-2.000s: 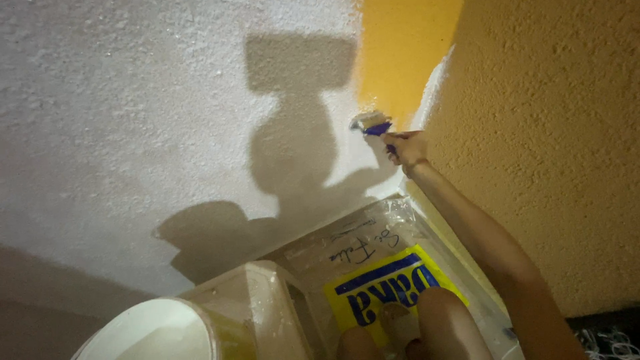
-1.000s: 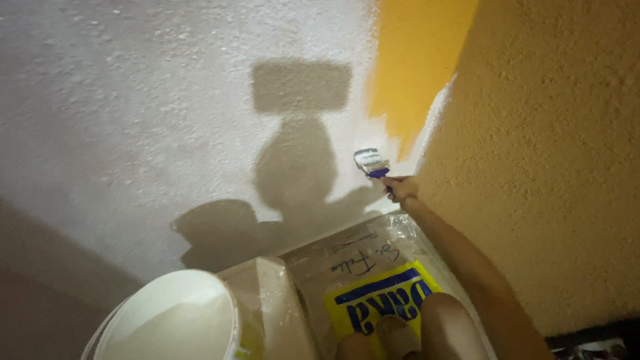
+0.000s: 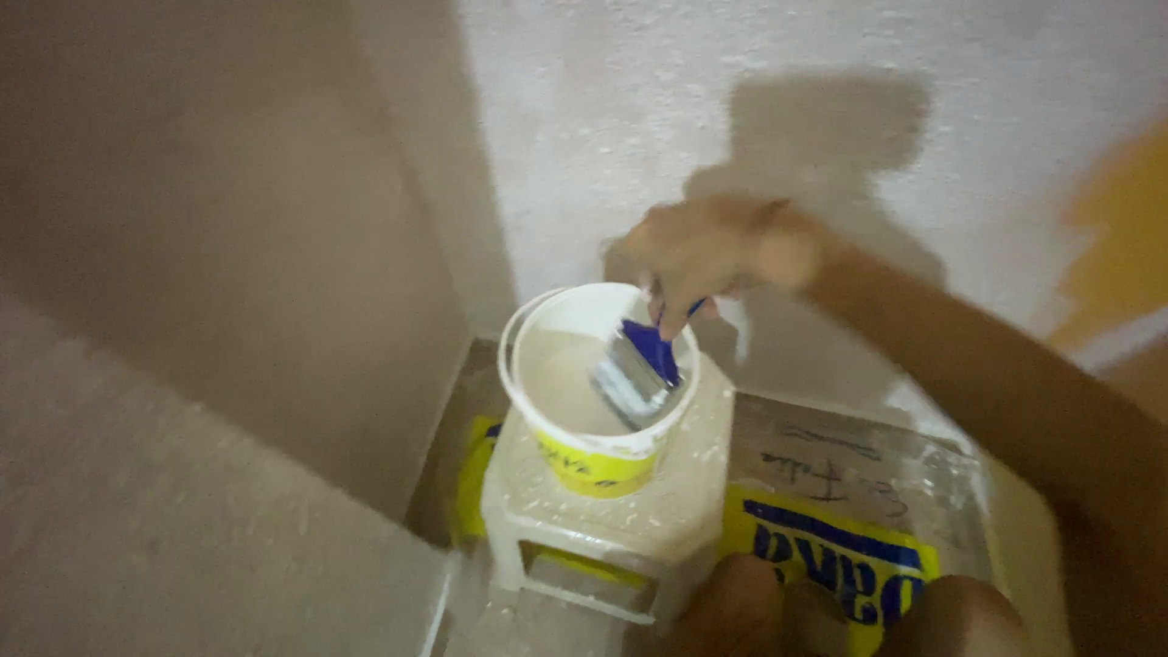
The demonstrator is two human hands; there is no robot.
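My right hand (image 3: pixel 698 255), slightly blurred, grips the blue handle of a flat paintbrush (image 3: pixel 639 370) over a white plastic bucket (image 3: pixel 557 315). The brush is tilted inside the bucket's mouth, its bristles down at the pale paint (image 3: pixel 561 379); how deep they reach I cannot tell. The bucket has a yellow band with writing, and its rim handle rests at the left. It stands on a paint-spattered white plastic stool (image 3: pixel 693 493). My left hand is not in view.
A textured white wall (image 3: pixel 584 137) rises behind, with an orange-yellow patch (image 3: pixel 1122 246) at the right. A plain wall (image 3: pixel 228 228) stands at the left. Plastic sheeting with yellow and blue print (image 3: pixel 830 547) covers the floor beside the stool; my knees (image 3: pixel 958 616) show at the bottom.
My right hand has moved the brush from the wall beside the orange-yellow patch to the bucket. The view has swung left.
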